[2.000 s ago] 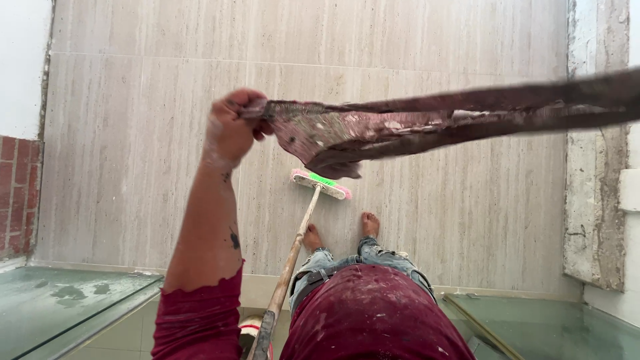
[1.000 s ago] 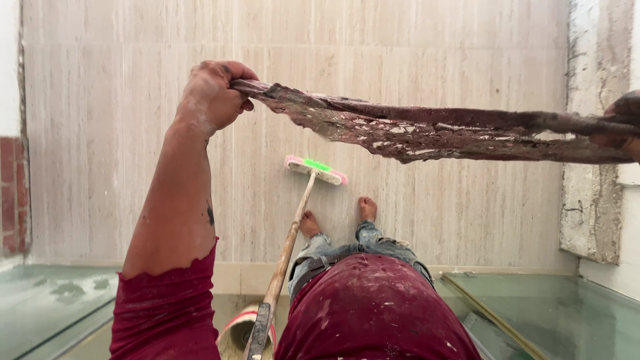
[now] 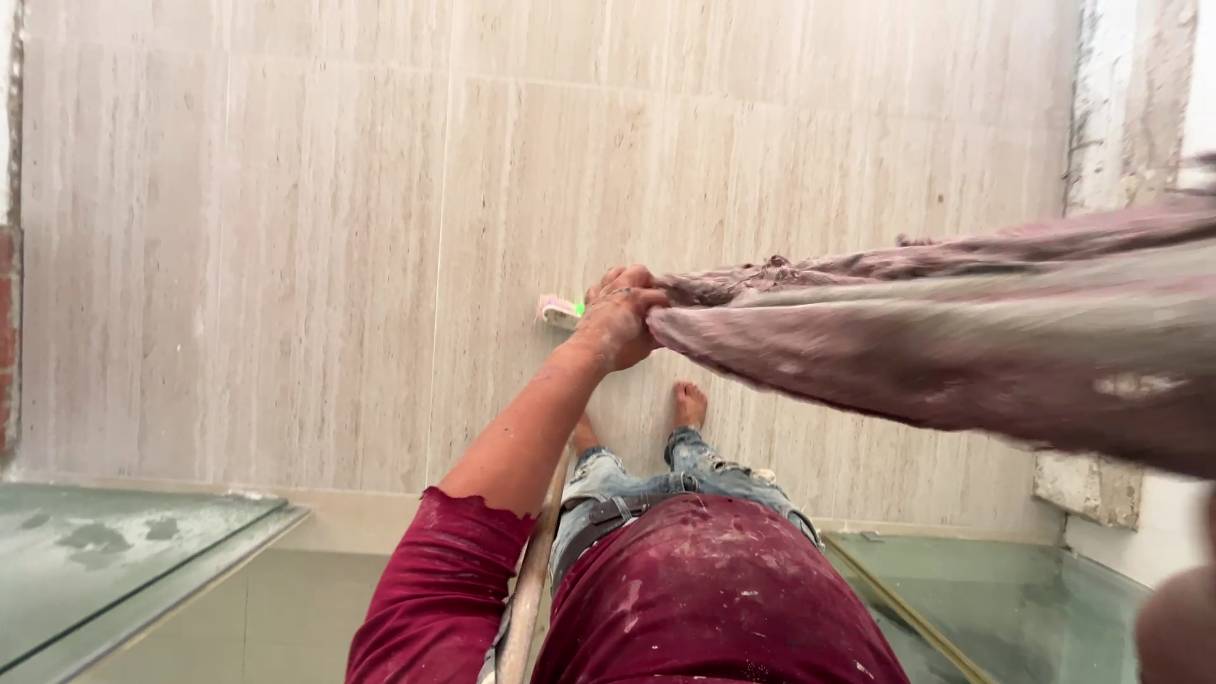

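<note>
My left hand (image 3: 622, 318) grips one end of a dirty, reddish-brown cloth (image 3: 950, 342), which stretches away to the right edge of the view, blurred in part. At the lower right edge a blurred bit of my right hand or arm (image 3: 1178, 627) shows; its fingers are out of sight, so its hold cannot be told. Behind my left hand, a pink and green brush head (image 3: 560, 312) rests on the floor, partly hidden. Its wooden handle (image 3: 532, 589) runs down between my left sleeve and my body.
My bare feet (image 3: 691, 404) stand on beige tiles (image 3: 332, 266). Greenish glass panels (image 3: 104, 546) lie at lower left, and another glass panel (image 3: 1026, 589) is at lower right. Rough masonry (image 3: 1130, 114) edges the floor on the right, brick (image 3: 8, 332) on the left.
My left hand has moved right and lower in the view, still holding the cloth. The right hand, at the cloth's other end one second ago, has left that spot. The cloth now looks wider.
</note>
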